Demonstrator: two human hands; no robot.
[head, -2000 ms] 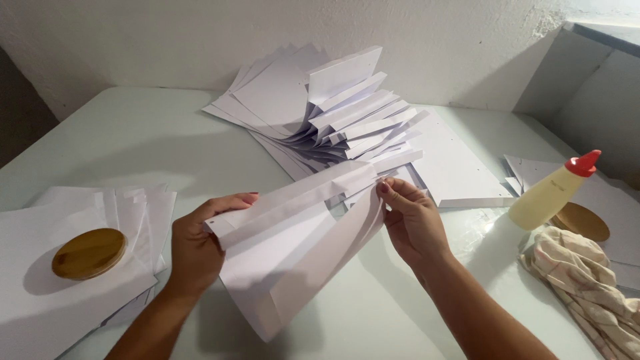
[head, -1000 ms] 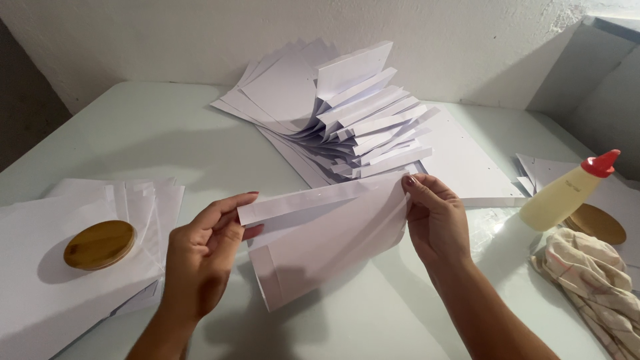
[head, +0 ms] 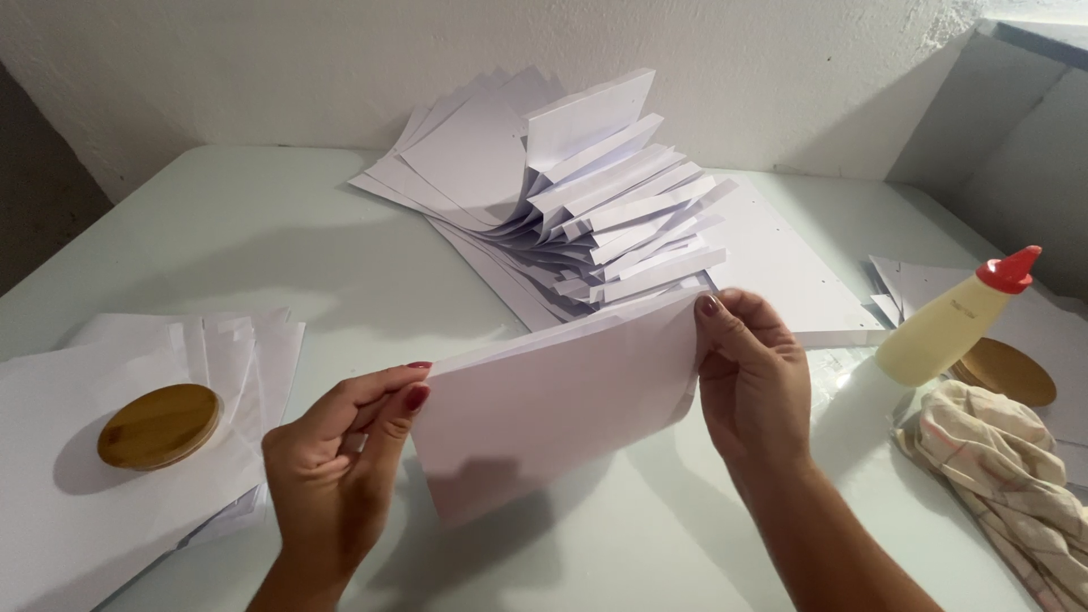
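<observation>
A folded sheet of white paper (head: 561, 408) is held up above the table, tilted with its right side higher. My left hand (head: 340, 459) pinches its upper left corner between thumb and fingers. At the upper right corner, my right hand (head: 752, 374) grips it with the thumb in front; some of those fingers are hidden behind the paper. Just beyond the held sheet lies a fanned pile of white papers (head: 467, 170) with folded edges standing up at its right side.
A round wooden disc (head: 160, 425) rests on papers (head: 51, 399) at the left. Right of my right hand stand a glue bottle (head: 943, 327) with a red cap, another wooden disc (head: 1007, 371) and a checked cloth (head: 994, 433). A flat white paper stack (head: 782, 263) lies behind. The wall borders the table (head: 280, 246).
The flap seen along the top of the held paper is now folded over, and a plain panel faces me. Both hands still hold the paper, the left at its upper left corner.
</observation>
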